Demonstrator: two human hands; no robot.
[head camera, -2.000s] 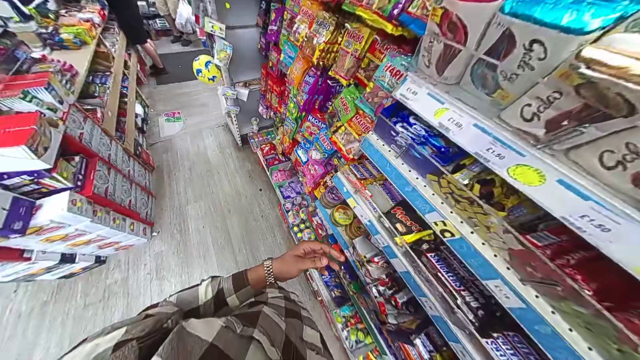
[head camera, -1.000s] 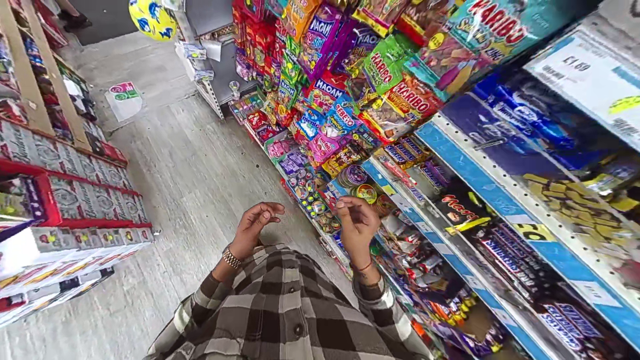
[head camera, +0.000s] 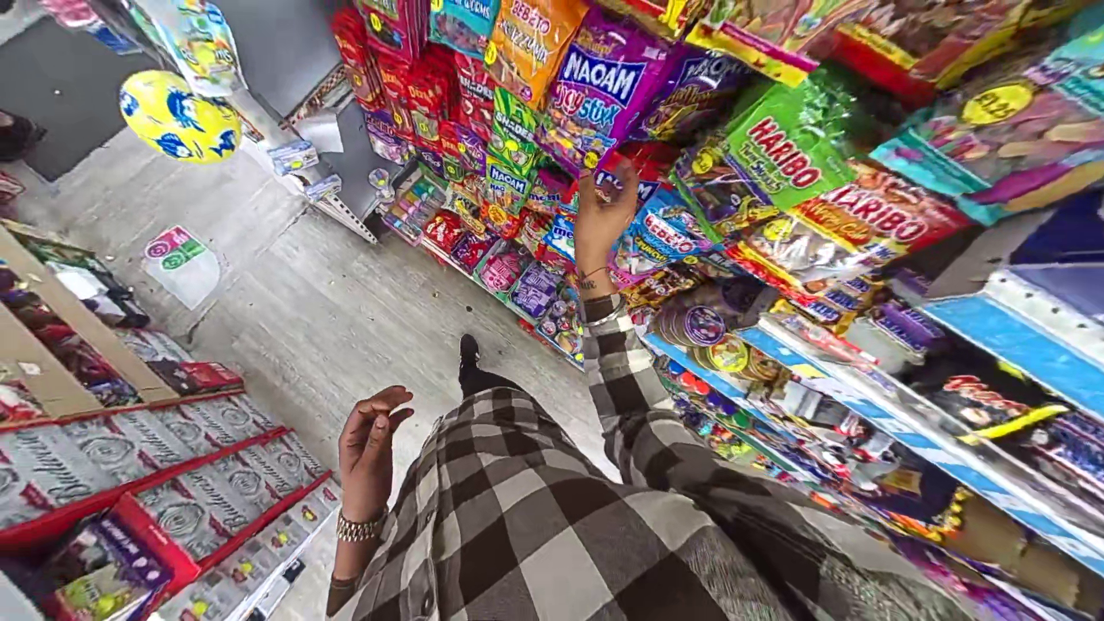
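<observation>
My right hand (head camera: 605, 216) reaches up to the hanging sweet bags, its fingers at the lower edge of a purple Maoam bag (head camera: 595, 95); whether it grips anything cannot be told. Just right of it hang a blue Bebeto bag (head camera: 668, 228) and a green Haribo bag (head camera: 789, 147). Low at the left, beside the checked shirt, my left hand (head camera: 371, 440) is held with curled fingers, nothing visible in it, a metal watch on its wrist. An orange Bebeto bag (head camera: 535, 43) hangs above and to the left of the right hand.
Stacked Budweiser boxes (head camera: 103, 457) line the left side. A yellow ball (head camera: 179, 116) hangs by a shelf end at the upper left. Shelves of chocolate with a blue edge strip (head camera: 1018, 345) run along the right. Wooden-look floor (head camera: 345, 319) lies between, with a sticker on it.
My right hand has moved up and forward to the hanging bags, away from my left hand. The left hand stays low. A shoe has come into view.
</observation>
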